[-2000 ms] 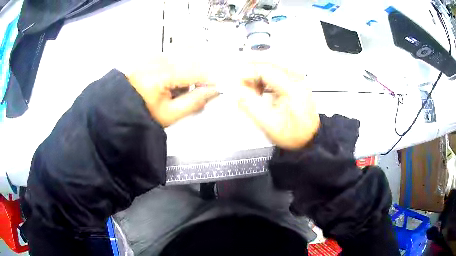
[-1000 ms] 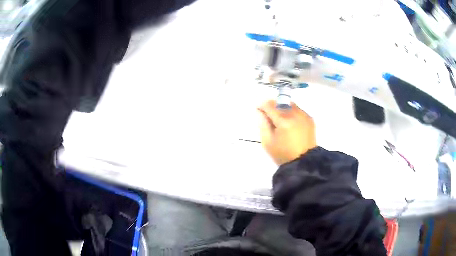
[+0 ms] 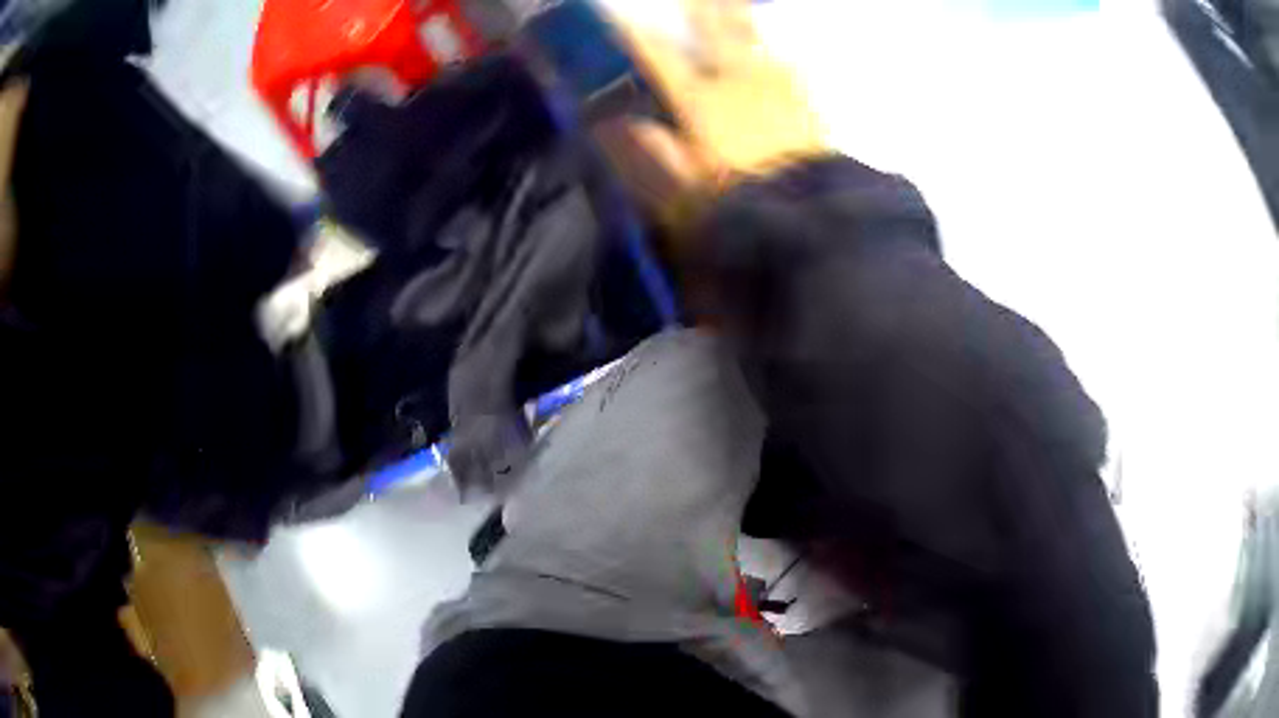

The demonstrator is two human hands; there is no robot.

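My right hand (image 3: 729,91) is blurred at the top centre, over the edge of the white table (image 3: 1038,183), below a dark sleeve. I cannot tell whether it holds anything. Dark garments (image 3: 533,253) lie in a heap in a blue crate (image 3: 410,471) at the left of my lap. My left hand does not show clearly; a large dark mass fills the left side, and I cannot tell sleeve from cloth there.
A red basket (image 3: 344,56) stands beyond the crate at the upper left. A pale scrap (image 3: 316,285) lies among the dark cloth. A brown piece, perhaps cardboard (image 3: 197,617), is at the lower left on the grey floor (image 3: 337,575).
The view has swung down and left from the sewing machine to the crate. My right hand has left the needle area and is now by the table edge.
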